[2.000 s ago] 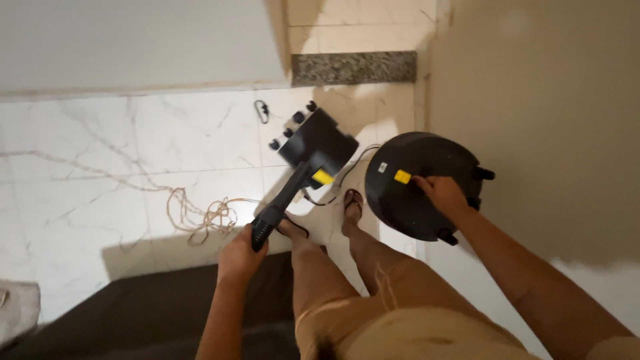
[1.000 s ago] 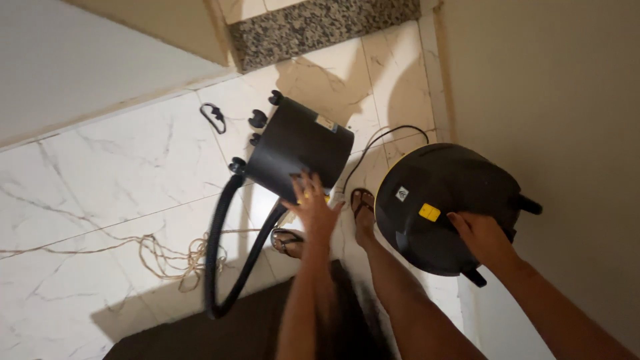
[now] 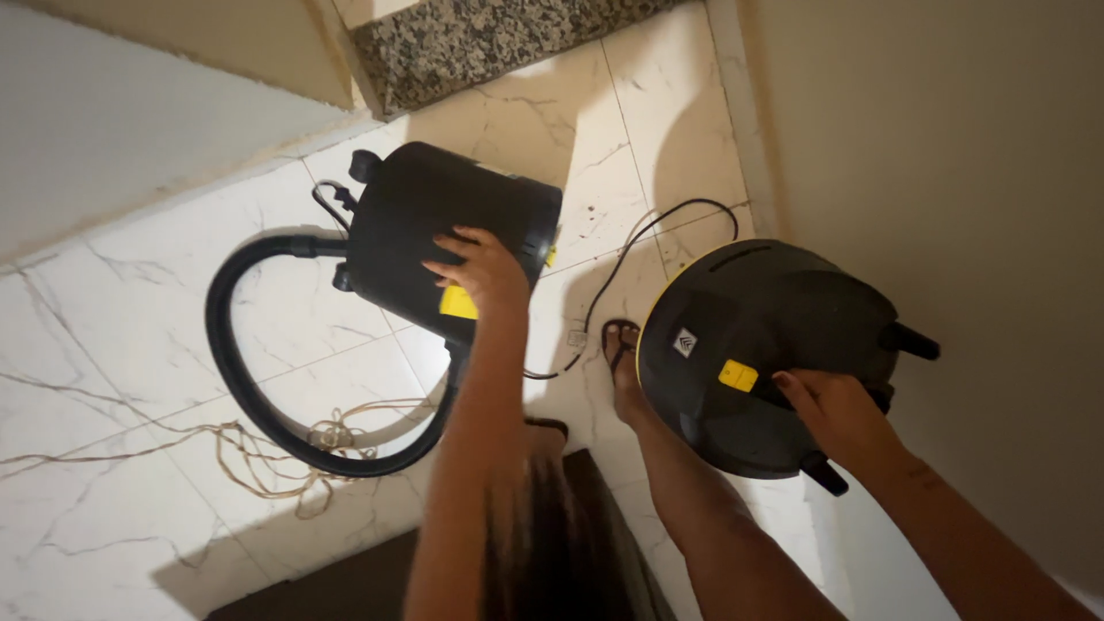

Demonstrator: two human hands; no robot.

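Note:
My left hand (image 3: pixel 483 272) rests with spread fingers on the side of a black canister vacuum's tank (image 3: pixel 440 207), which is tipped on its side with its casters to the left. A black corrugated hose (image 3: pixel 226 345) curves in a loop from the tank. My right hand (image 3: pixel 832 410) grips the handle of the round black vacuum motor head (image 3: pixel 690 371), held at the right with its latches outward. The part of the handle under my fingers is hidden. A black power cord (image 3: pixel 621 254) trails on the floor between tank and head.
Tangled beige rope (image 3: pixel 250 457) lies on the marbled tile floor at the left. A granite sill (image 3: pixel 509 43) is at the top, a wall (image 3: pixel 931 172) at the right, and a dark flat piece (image 3: pixel 345 578) at the bottom. My sandaled feet stand between the vacuum parts.
The tank has been turned, and its hose now loops to the left. Two seconds ago my left hand held a black hose or tube piece; now it is on the tank. My right hand keeps its hold.

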